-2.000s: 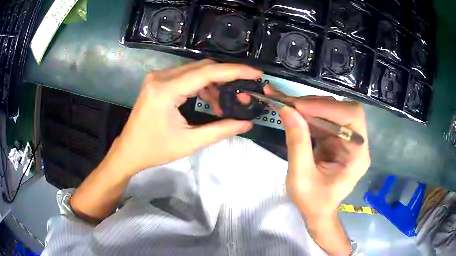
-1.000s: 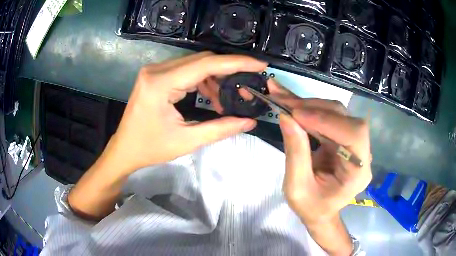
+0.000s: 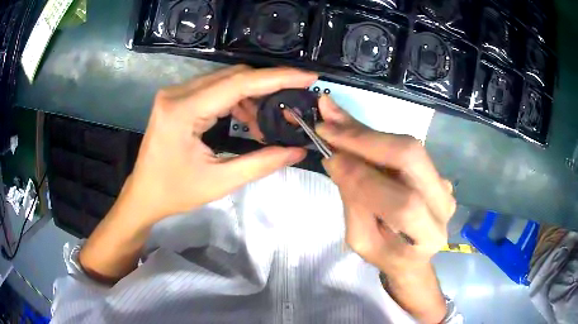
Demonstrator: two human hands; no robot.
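A round black housing [image 3: 274, 120] is held at its rim between the thumb and fingers of my left hand [image 3: 196, 139]. My right hand [image 3: 386, 183] holds metal tweezers [image 3: 312, 138] like a pen. The tweezer tips are over the housing's face, near its central opening. Whether they grip anything is too small to tell. The sticker backing sheet [image 3: 380, 112] lies on the bench behind both hands. A few dark rings show at its left part, and its right part is bare. My hands cover much of it.
A glossy black blister tray [image 3: 317, 64] with round parts in its pockets lies beyond my hands on the green bench [image 3: 114, 79]. A paper strip [image 3: 45, 38] lies at upper left. A dark tray [image 3: 85, 171] is at left. A blue plastic object [image 3: 500, 243] and yellow tape are below right.
Both hands and the housing sit slightly further left in view. My right hand has turned, and the tweezers now stand more steeply, with their pale band hidden. More bare backing sheet shows.
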